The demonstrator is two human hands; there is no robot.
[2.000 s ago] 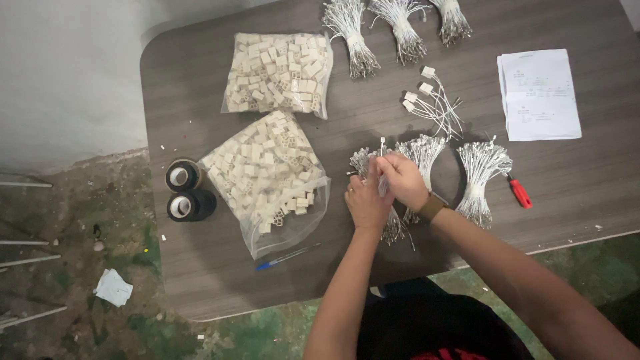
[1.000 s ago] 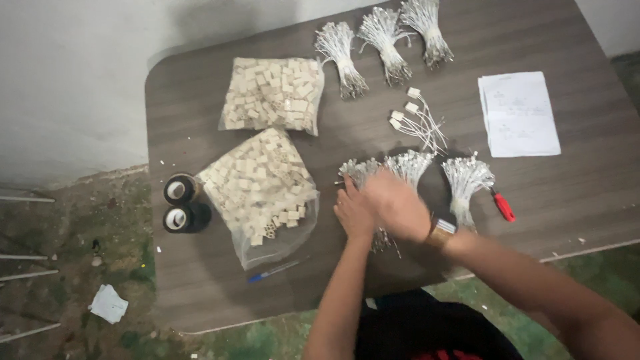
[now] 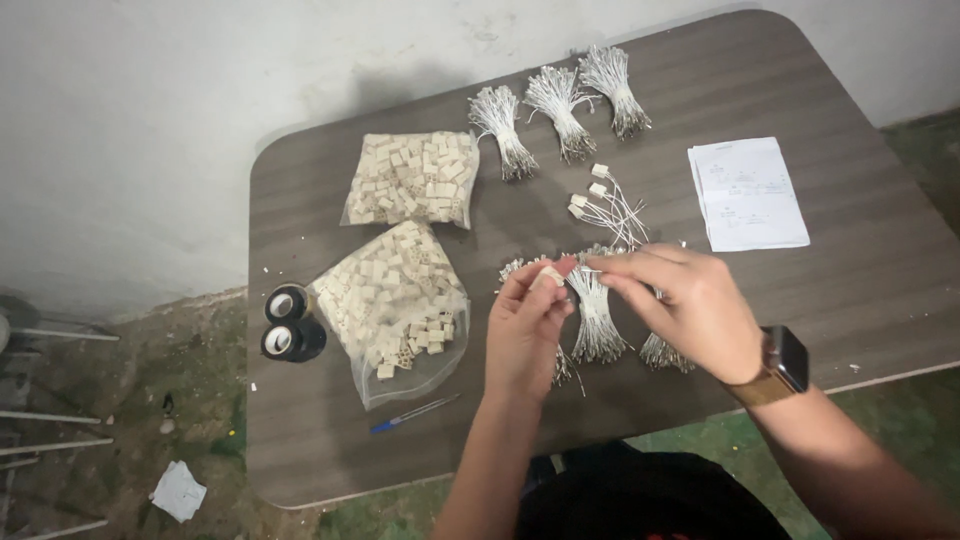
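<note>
My left hand (image 3: 531,322) pinches a small cream plastic connector housing (image 3: 553,276) between thumb and fingers. Close to its right, my right hand (image 3: 675,300) has its fingertips together on what looks like the end of a thin wire, partly blurred. Under both hands lie tied bundles of white wires with metal terminals: a middle bundle (image 3: 596,319), one at the right (image 3: 666,352) partly behind my right hand, and one mostly hidden by my left hand. Just beyond, several connectors with white wires attached (image 3: 615,206) lie loose on the table.
Two clear bags of cream housings (image 3: 412,180) (image 3: 394,300) lie at the left, beside black tape rolls (image 3: 300,341) and a blue-capped pen (image 3: 412,415). Three more wire bundles (image 3: 562,112) lie at the far edge. Printed sheets (image 3: 750,195) rest at the right of the table (image 3: 840,300).
My hands have risen from the left wire bundle, and a cream housing now shows in my left hand. The red-handled tool seen earlier at the right is no longer visible.
</note>
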